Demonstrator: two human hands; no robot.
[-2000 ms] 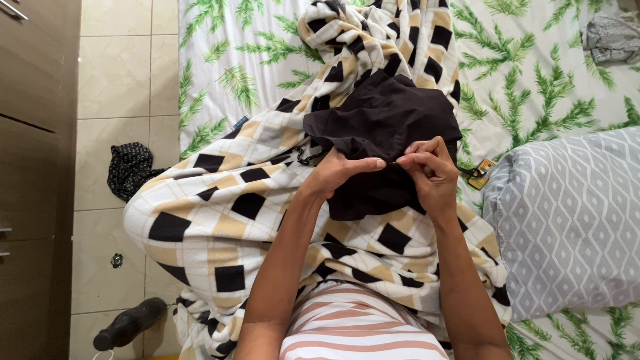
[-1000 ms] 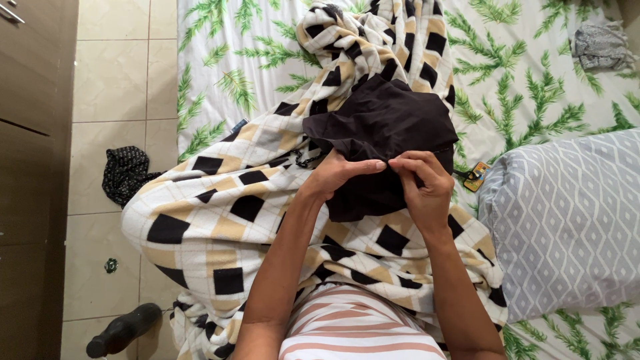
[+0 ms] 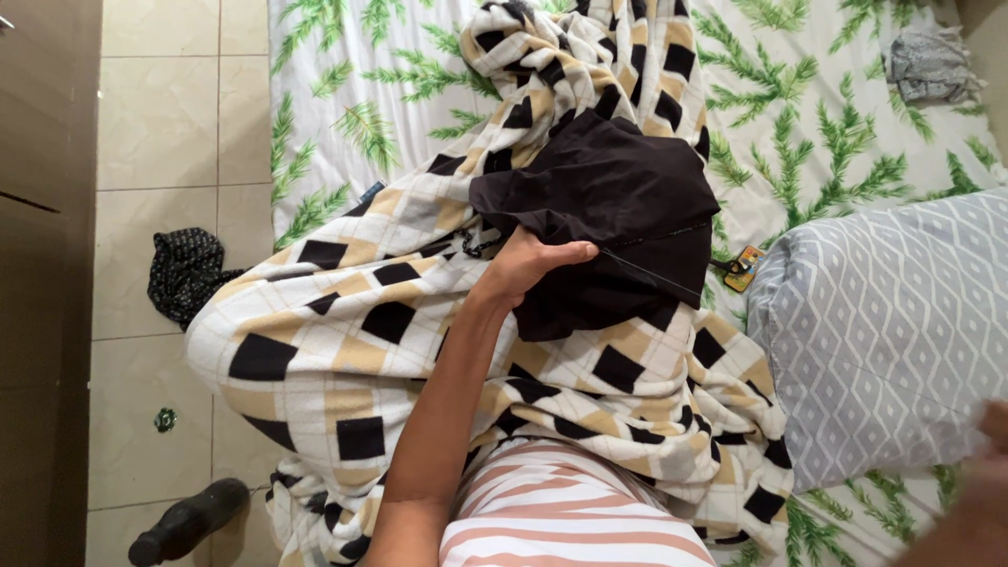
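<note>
Dark brown fabric (image 3: pixel 622 189) lies bunched over the checked fleece blanket (image 3: pixel 346 346) across my lap. My left hand (image 3: pixel 535 264) grips its near left edge, thumb on top and the other fingers hidden beneath. From near the thumb tip a thin thread (image 3: pixel 654 277) runs right across the cloth, close to a line of dark stitching. My right hand (image 3: pixel 976 472) is far out at the lower right edge, blurred and partly cut off; whether it holds anything is not visible. A dark cord or chain (image 3: pixel 472 242) lies left of my left hand.
On the leaf-print bedsheet (image 3: pixel 764 157) are a grey patterned pillow (image 3: pixel 890 339), a small yellow item with black scissors-like handles (image 3: pixel 742 269) and a grey cloth (image 3: pixel 933 67). The tiled floor holds a black patterned cloth (image 3: pixel 185 272), a dark bottle (image 3: pixel 189 521) and a small green object (image 3: pixel 164 420).
My right hand has left the cloth beside my left thumb and swung out to the lower right. The left hand keeps its grip on the fabric.
</note>
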